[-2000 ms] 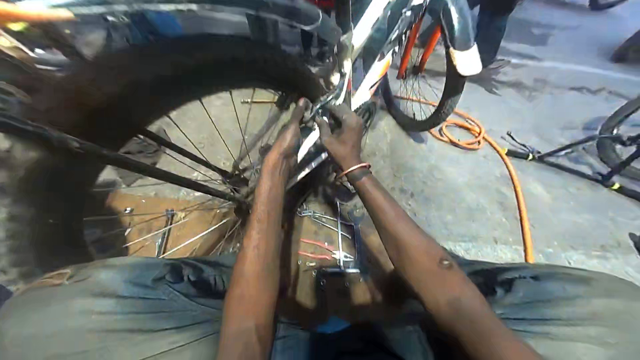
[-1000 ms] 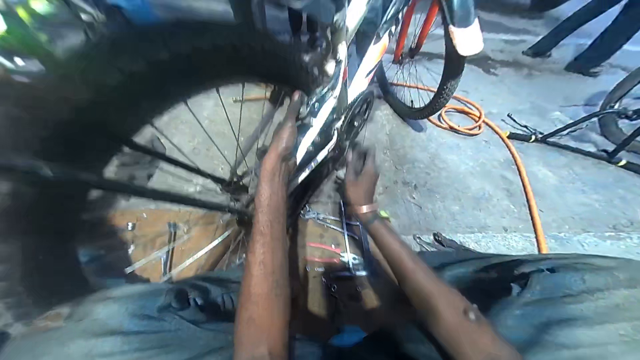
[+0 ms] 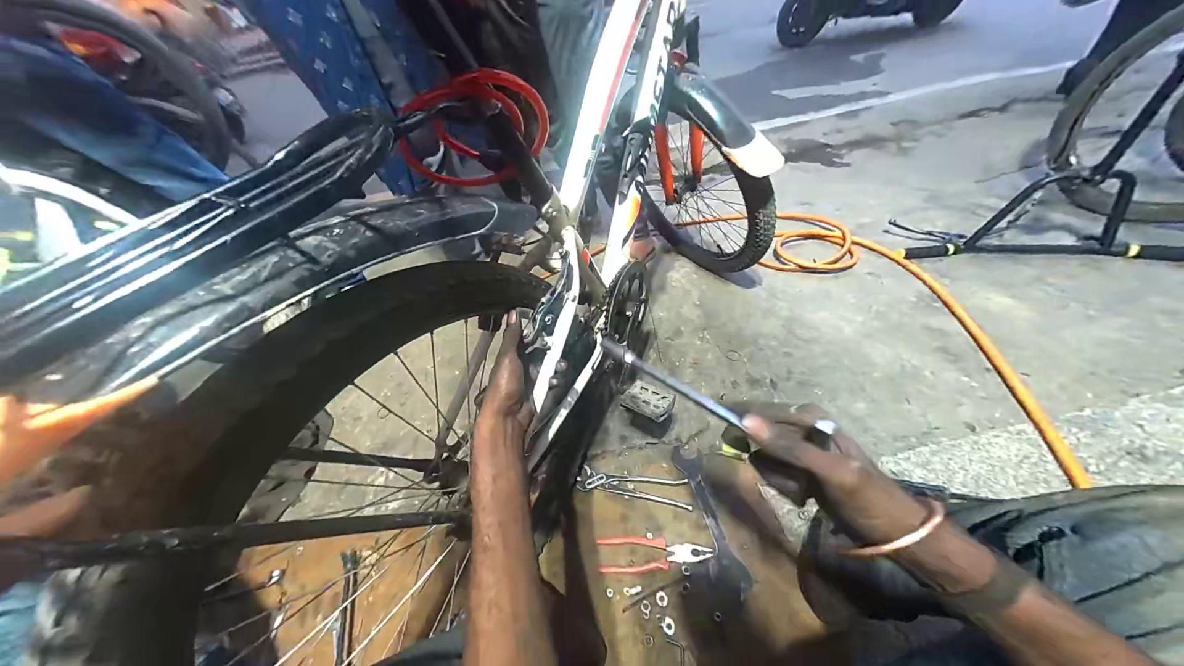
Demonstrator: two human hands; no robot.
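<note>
My right hand (image 3: 819,458) grips a screwdriver (image 3: 680,384) by its handle; the metal shaft points up and left to the white frame (image 3: 558,370) of a bicycle, near the chainring (image 3: 629,301). Whether its tip touches is unclear. My left hand (image 3: 509,379) reaches between the rear wheel (image 3: 370,296) and the frame, its fingers partly hidden behind the frame tube, so its hold cannot be made out. A pedal (image 3: 647,402) shows below the chainring. Red-handled pliers (image 3: 657,553) and a large open-ended wrench (image 3: 710,518) lie beneath, among small nuts and washers.
An orange hose (image 3: 980,342) curls over the concrete at the right. Beside it lies a black bicycle frame (image 3: 1036,245) with a wheel. A red coiled cable lock (image 3: 476,125) hangs near the black saddle (image 3: 213,222). People stand close behind the bicycle. Another hand is at the far left.
My right hand has left the frame, moved down and right, and now holds a screwdriver. My left hand stays by the rear wheel. The view has shifted, bringing the saddle in.
</note>
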